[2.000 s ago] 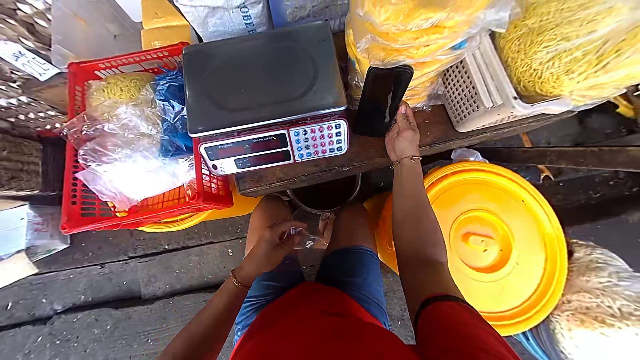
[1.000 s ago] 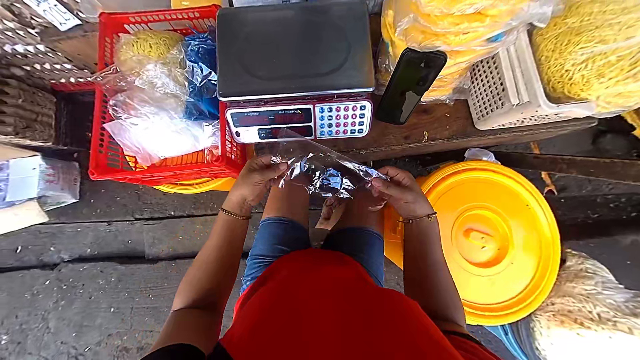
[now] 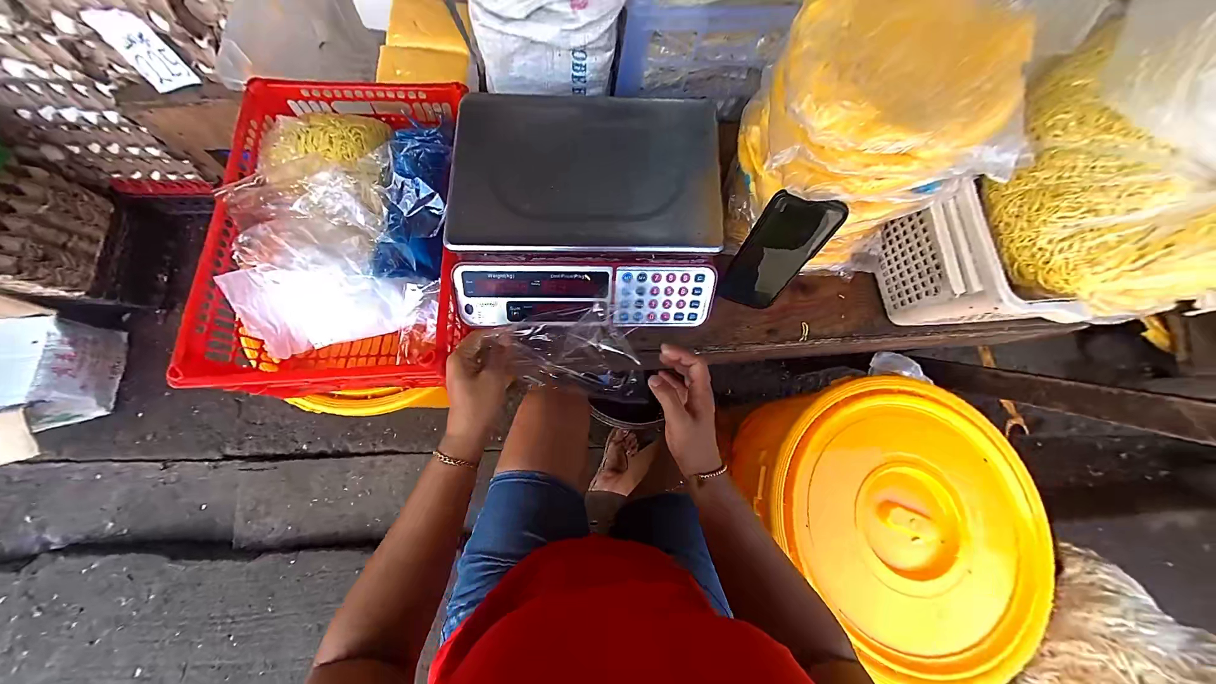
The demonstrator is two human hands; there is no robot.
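My left hand (image 3: 478, 385) grips one end of a clear plastic bag (image 3: 570, 351) above my lap. My right hand (image 3: 691, 404) is beside the bag's other end, its fingers apart and curled; whether it touches the film cannot be told. Just beyond the bag stands a digital weighing scale (image 3: 584, 180) with a bare dark platform, its keypad facing me. A black smartphone (image 3: 784, 249) leans to the right of the scale. Left of the scale, a red plastic basket (image 3: 204, 323) holds yellow noodles (image 3: 342, 138), clear bags and blue plastic bags (image 3: 415, 195).
A yellow lidded tub (image 3: 912, 522) stands at my right. Bagged yellow rounds (image 3: 893, 104) and a white crate (image 3: 917, 266) with bagged yellow noodles (image 3: 1073, 218) are at the back right. Egg trays (image 3: 47, 233) sit at the far left. A wooden bench edge (image 3: 855, 318) runs beyond my knees.
My right hand was on the phone two seconds ago, then held the bag's right end. Now its fingers have spread. The phone leans by the scale, and the bag hangs loosely from my left hand.
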